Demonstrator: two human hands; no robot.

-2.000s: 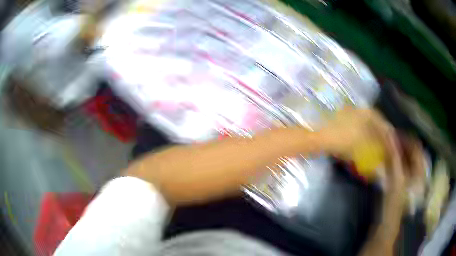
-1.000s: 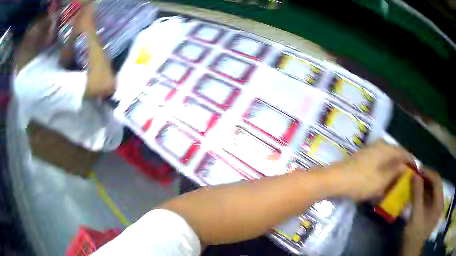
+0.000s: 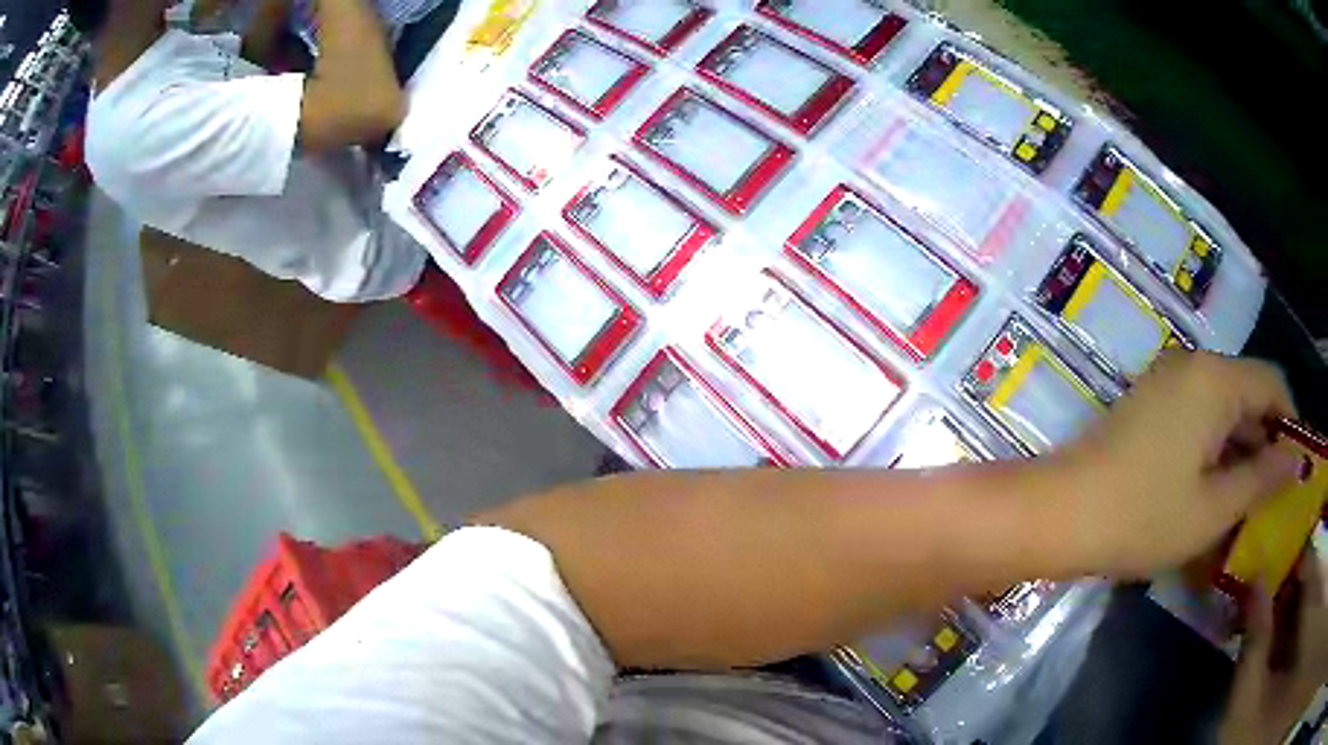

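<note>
A window panel [image 3: 1271, 531] with a solid yellow piece on it and a dark red edge is at the far right. My left hand [image 3: 1202, 451] reaches across from the lower left and holds its upper end between the fingers. My right hand [image 3: 1282, 655] is at the lower right, cut off by the picture's edge, with its fingers at the panel's lower part. The clear blister tray [image 3: 932, 168] lies left of and beyond my hands. It holds several red-bordered panels [image 3: 881, 272] and several black panels with yellow marks [image 3: 1151, 226]. My forearm hides part of the tray.
Another person in a white shirt [image 3: 197, 124] is at the upper left. A red crate [image 3: 299, 597] stands on the grey floor at the lower left, near a yellow floor line. A brown box [image 3: 240, 306] is below that person. A green surface [image 3: 1165, 73] lies beyond the tray.
The view has steadied and shifted, so the tray shows sharper and the hands sit farther right. The yellow-covered panel stays between both hands. My right hand is now more cut off.
</note>
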